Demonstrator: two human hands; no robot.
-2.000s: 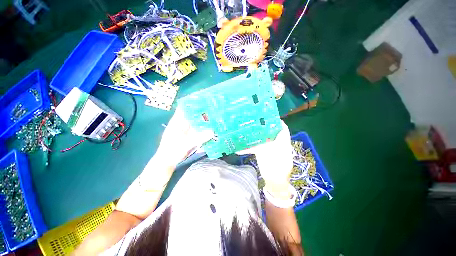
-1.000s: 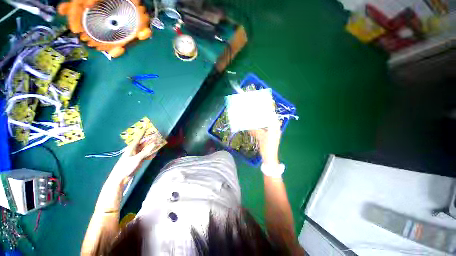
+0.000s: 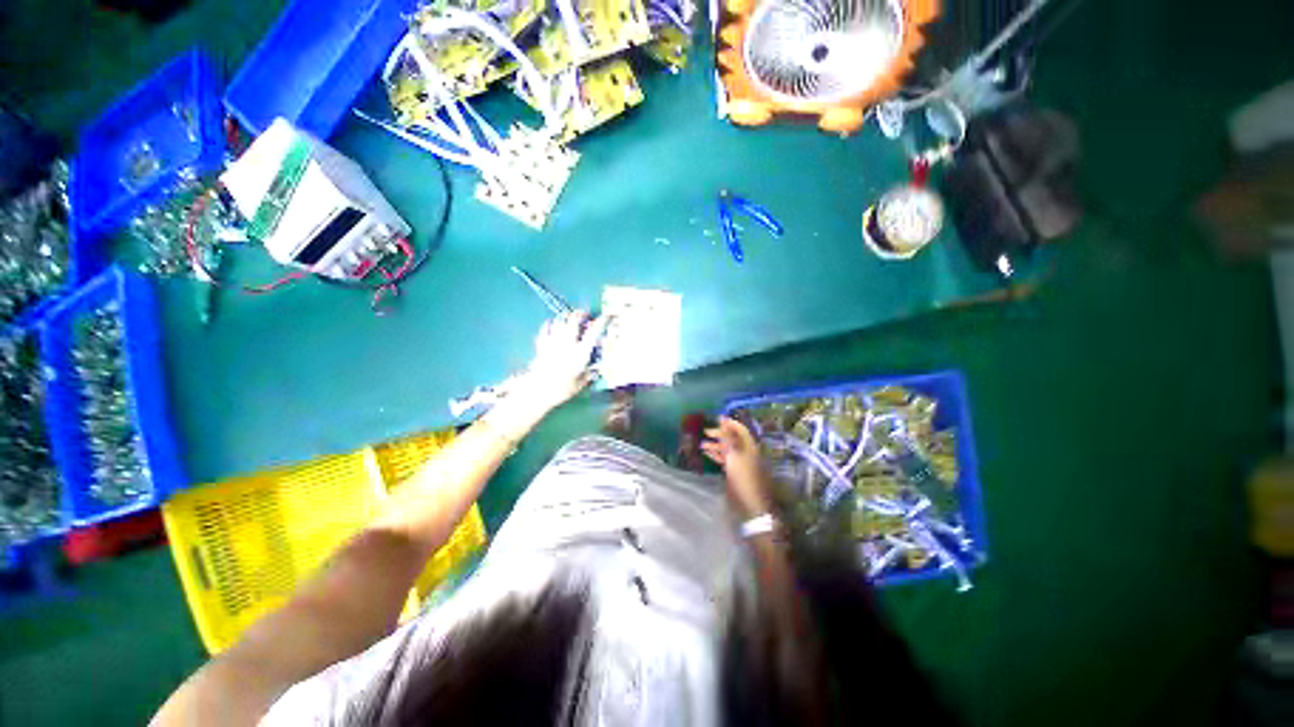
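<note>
My left hand (image 3: 565, 352) is at the bench's front edge, its fingers on the left side of a pale square circuit board (image 3: 642, 337). Thin wires show beside and behind this hand. My right hand (image 3: 734, 446) is empty with fingers apart, at the left end of the blue bin (image 3: 971, 469). The bin holds many yellow-tan boards and white wires (image 3: 866, 462). The heap of wired boards (image 3: 589, 97) lies at the back of the bench, with one board (image 3: 527, 173) at its front.
Blue side cutters (image 3: 744, 225), an orange fan (image 3: 820, 54), a round reel (image 3: 904, 222) and a dark box (image 3: 1010, 178) stand right. A white power supply (image 3: 315, 206), blue trays (image 3: 114, 398) and a yellow basket (image 3: 277, 533) are left.
The large board has left my right hand, which has moved back from over the bin and is empty. My left hand stays on the small board. The view has swung back left.
</note>
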